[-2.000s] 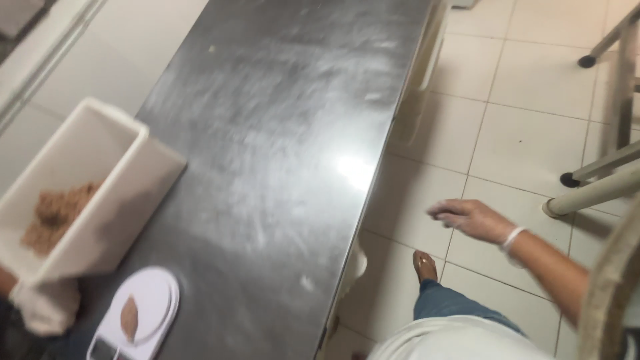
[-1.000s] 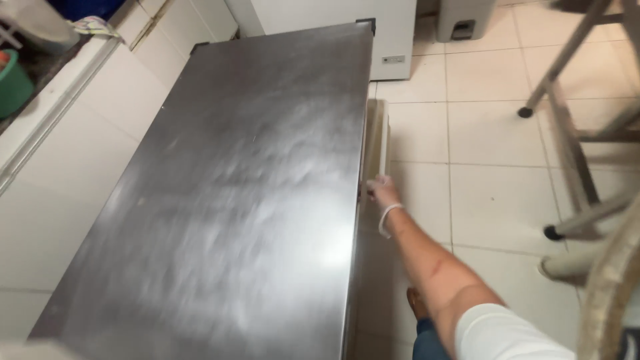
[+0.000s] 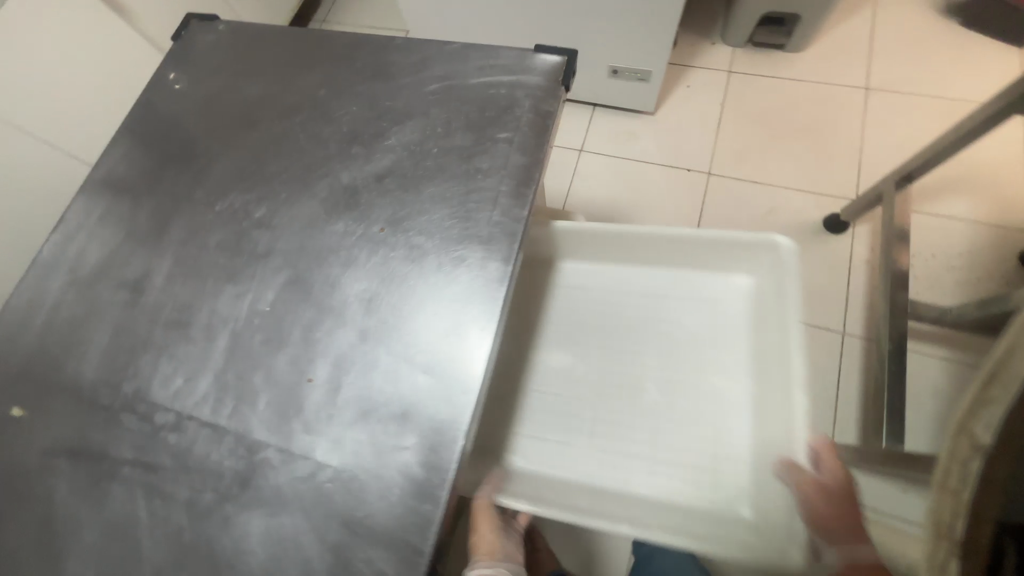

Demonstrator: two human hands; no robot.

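Observation:
A white rectangular plastic tray (image 3: 640, 384) juts out from beneath the right edge of the dark metal tabletop (image 3: 280, 264), its inside bare. My left hand (image 3: 496, 528) grips the tray's near rim, close to the table edge. At the tray's right rim my right hand (image 3: 828, 500) has its fingers on the wall, blurred by motion. The tray's left part is hidden under the tabletop.
A white cabinet or appliance (image 3: 552, 32) stands beyond the table's far end, with a grey object (image 3: 776, 24) to its right. A metal stand's leg (image 3: 894, 320) with a black foot rises on the right. Tiled floor (image 3: 776, 152) lies between them.
The tray has come out to the right from under the tabletop, where one hand was at the side a second ago. Both my hands are now on it.

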